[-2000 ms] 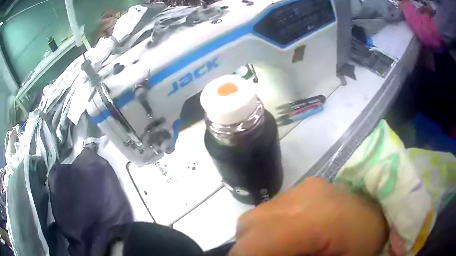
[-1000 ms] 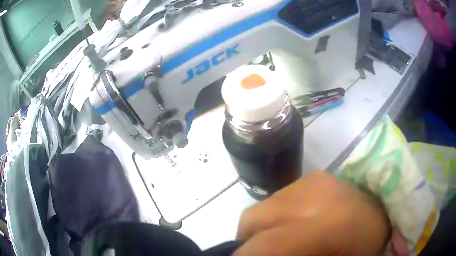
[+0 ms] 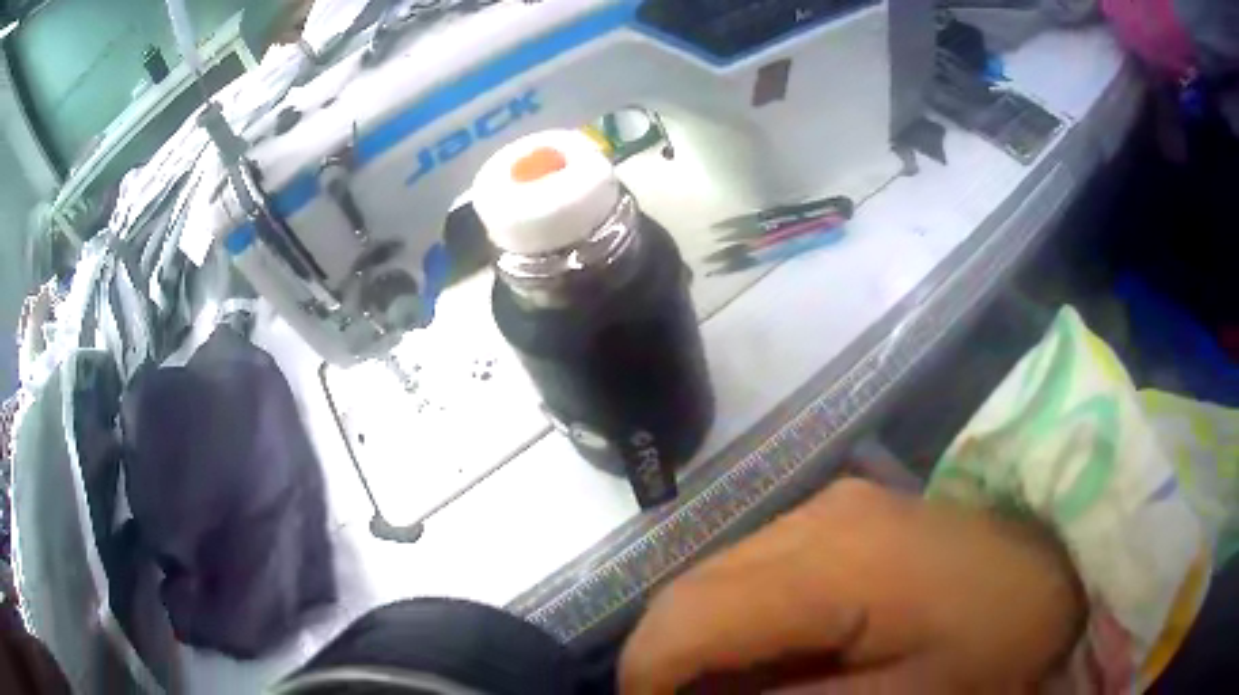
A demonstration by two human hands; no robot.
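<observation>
A black vacuum flask [image 3: 605, 360] stands upright on the white table, its white stopper with an orange button on top. My right hand [image 3: 856, 591], bare, is large, blurred and curled at the bottom, close to the camera. A dark round object that looks like the flask cup [image 3: 435, 649] is cut off by the bottom edge, just left of the hand. The hand seems closed on the cup; its fingertips and the contact are hidden. My left hand is out of the picture.
A white JACK sewing machine [image 3: 544, 149] stands behind the flask. Thread snips [image 3: 781, 234] lie right of the flask. A dark purple-grey cloth [image 3: 231, 496] and grey garment pieces [image 3: 68, 475] are at left. A ruled tape [image 3: 761, 492] runs along the table's front edge.
The view first shifts one way and then back, so the flask and machine now appear further left and higher. More of the ruled edge shows. My right hand and the cup stay low in view.
</observation>
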